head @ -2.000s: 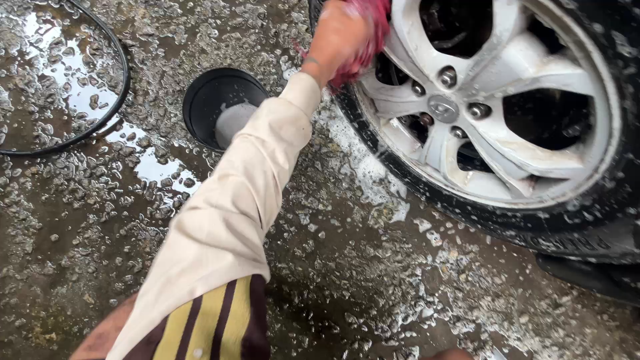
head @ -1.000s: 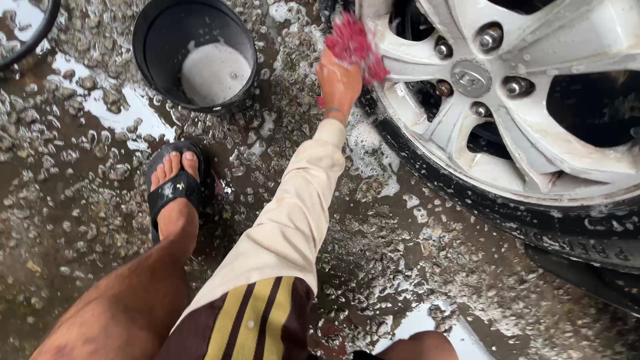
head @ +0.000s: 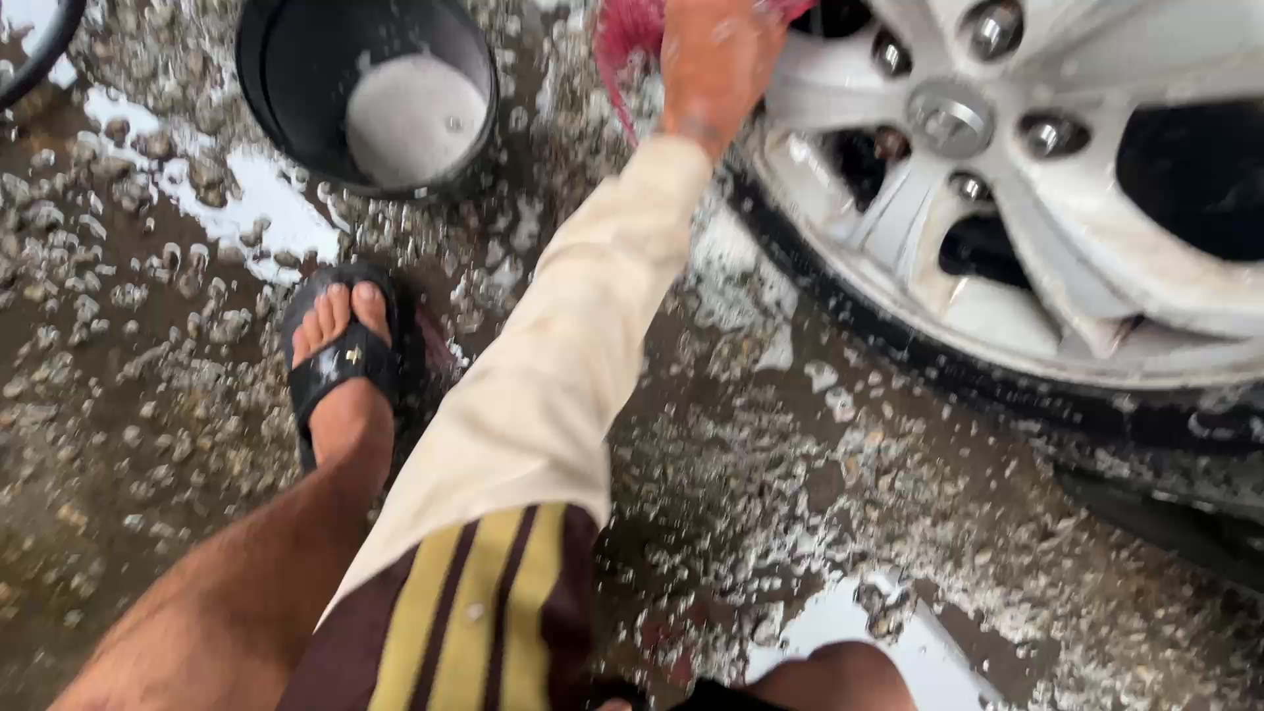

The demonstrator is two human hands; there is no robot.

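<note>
My left hand (head: 721, 69), wet and blurred, is at the top of the view, holding a wet pink-red mesh scrubbing cloth (head: 632, 35). Part of the cloth hangs to the left of the fingers, and a little shows on their right. The hand is beside the left edge of a silver alloy car wheel (head: 1047, 197), over the side of its black tyre (head: 849, 316). White foam dots the tyre, and wet streaks mark the spokes. A cream sleeve with a maroon and yellow striped upper part covers the arm. My right hand is out of view.
A black bucket (head: 286, 109) with foamy liquid stands left of the hand. My foot in a black sandal (head: 336, 370) is below it. Part of a black hose (head: 54, 49) shows at the top left. The ground (head: 750, 504) is wet, rough and puddled.
The pink-red cloth stays in my left hand, which has moved about the wheel's left edge. The view has shifted and come nearer, bringing the sandalled foot into sight.
</note>
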